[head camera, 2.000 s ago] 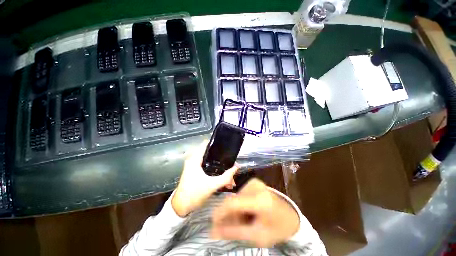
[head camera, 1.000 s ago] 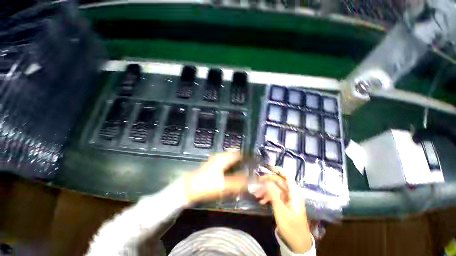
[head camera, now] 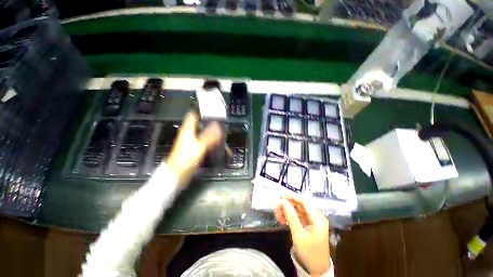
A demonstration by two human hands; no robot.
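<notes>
My left hand is blurred and holds a keypad phone over the clear phone tray; the phone's upper part shows bright with glare. Other black phones lie in the tray's two rows of pockets, some partly covered by my left hand. The lens tray lies to the right, with rows of small framed lenses. Two frames lie tilted at its front left. My right hand is at the tray's front edge, fingertips pinched; whether something thin is between them cannot be told.
Shiny stacked trays stand at far left. A white box with a pale scrap stands right of the lenses. A bottle and hanging plastic are behind. A black hose hangs at far right. The green conveyor runs behind.
My hands were together by the lens tray a second ago and are now apart. My left hand has moved left and forward over the phone tray with the phone. The camera view has shifted.
</notes>
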